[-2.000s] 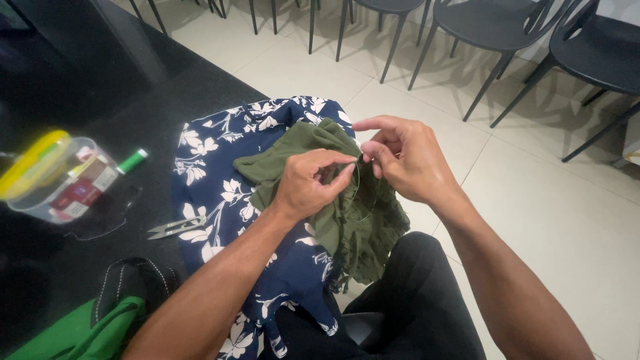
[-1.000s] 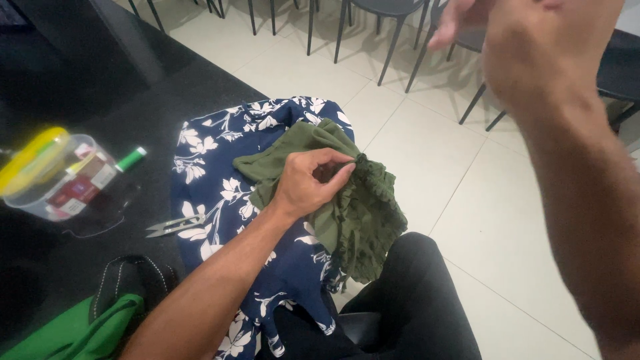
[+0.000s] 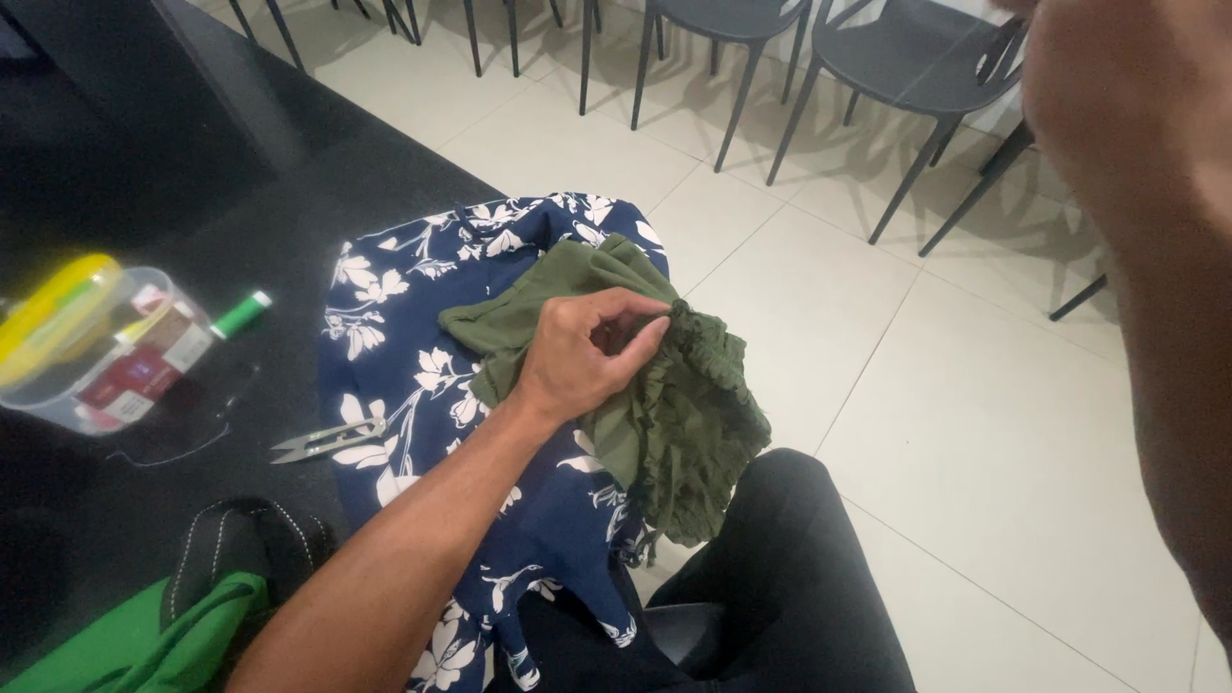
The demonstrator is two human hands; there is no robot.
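My left hand pinches the gathered edge of an olive green garment between thumb and fingertips. This garment lies over a navy cloth with white flowers, spread from the black table onto my lap. My right hand is raised at the upper right, blurred and partly cut off by the frame, so its fingers are hidden. Metal thread snips rest at the left edge of the floral cloth, their blades pointing left.
On the black table are a clear plastic tub with a yellow lid, a green marker-like item, loose thread and green and black fabric. Dark chairs stand beyond on the tiled floor.
My right hand has left the garment's edge, where it was beside my left hand, and has risen to the upper right. My left hand keeps its pinch on the green fabric.
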